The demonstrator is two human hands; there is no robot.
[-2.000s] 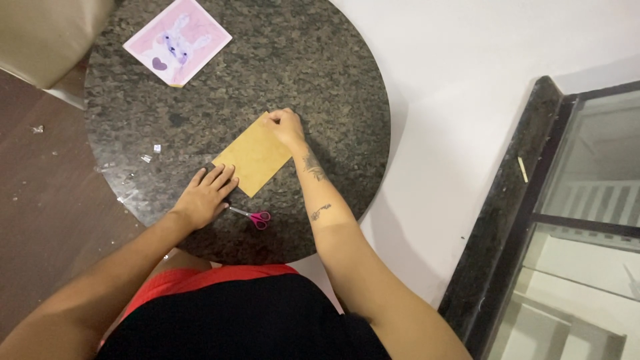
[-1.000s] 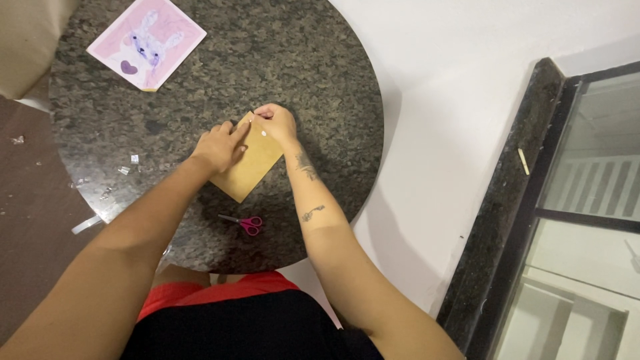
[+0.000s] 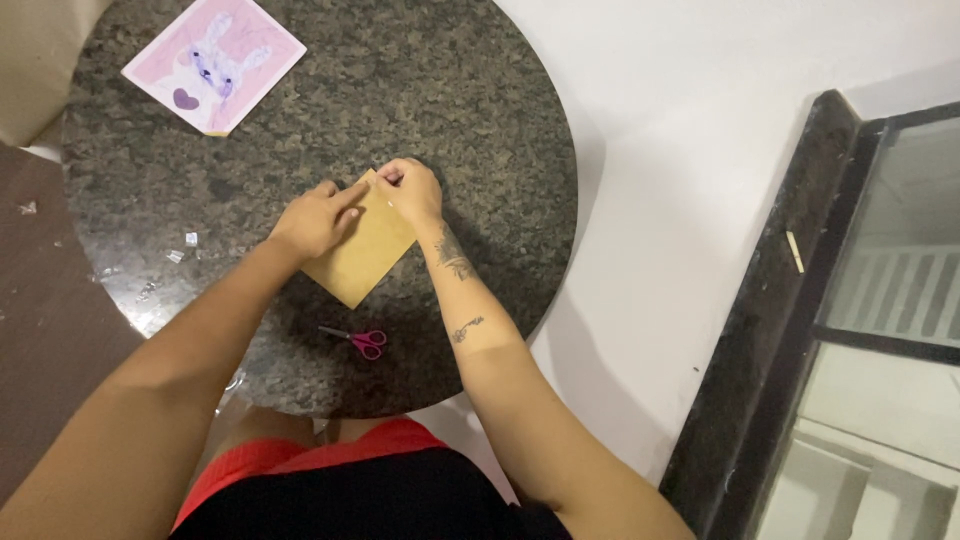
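A tan rectangular sheet, perhaps card or an envelope [image 3: 360, 259], lies turned at an angle on a round dark granite table [image 3: 480, 112]. My left hand [image 3: 316, 219] rests on its left side, the index finger reaching to the upper corner. At that same corner my right hand [image 3: 409, 193] has thumb and finger pinched together; whether they grip the corner or something small is too fine to tell. Pink-handled scissors [image 3: 367, 343] lie on the granite just below the sheet. Up and to the left is a pink picture of a rabbit with a purple heart [image 3: 214, 67].
Small clear scraps [image 3: 191, 239] are scattered on the left part of the table, with others on the brown floor [image 3: 45, 300]. A beige chair or seat [image 3: 45, 67] stands at the upper left. A dark window sill [image 3: 757, 315] with a small pale strip [image 3: 795, 252] runs along the right.
My left hand has moved from the sheet's lower left edge up toward its upper corner. My right hand stays at that corner. The scissors lie apart from my left hand.
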